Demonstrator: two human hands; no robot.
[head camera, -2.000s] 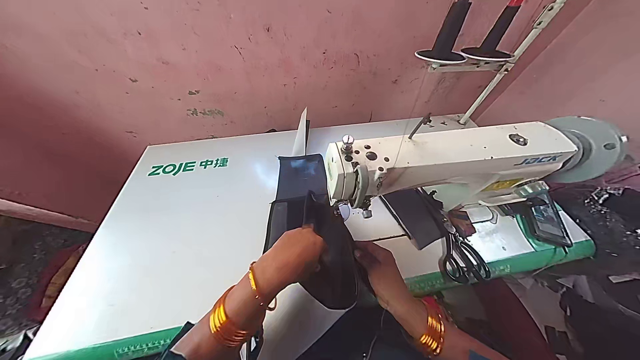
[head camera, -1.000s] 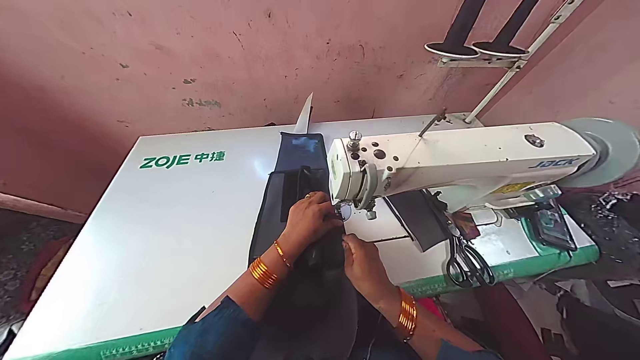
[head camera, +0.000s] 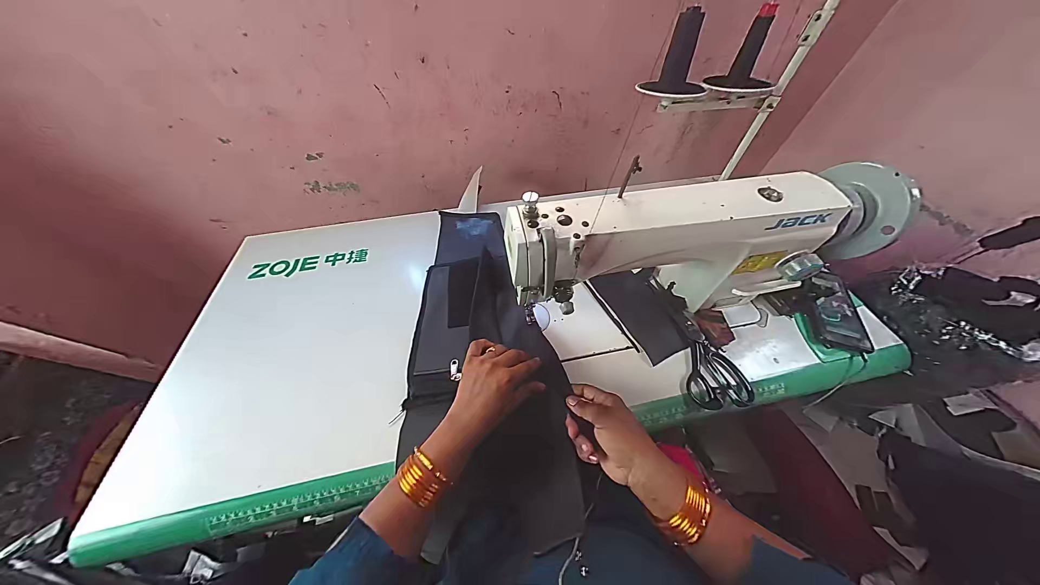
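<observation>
Dark fabric (head camera: 520, 455) runs from the back of the sewing table, past the left side of the sewing machine's head (head camera: 536, 252), and down over the front edge toward my lap. A metal zipper pull (head camera: 455, 370) shows on its left part. My left hand (head camera: 496, 386) lies on the fabric in front of the needle area, fingers bent over a raised fold. My right hand (head camera: 605, 435) pinches the fabric's right edge between thumb and fingers, just off the table's front edge. The presser foot (head camera: 530, 314) is close to the fabric; whether it presses on it, I cannot tell.
Black-handled scissors (head camera: 719, 378) and a dark fabric piece (head camera: 638, 313) lie under and before the machine arm. A dark phone-like device (head camera: 841, 321) sits at the right. Two dark thread cones (head camera: 682, 53) stand on a rack behind. The white tabletop (head camera: 325, 366) extends left.
The fabric now lies more spread out and hangs further toward me, where it was bunched at the needle two seconds ago. Both hands have moved nearer to me, away from the machine head.
</observation>
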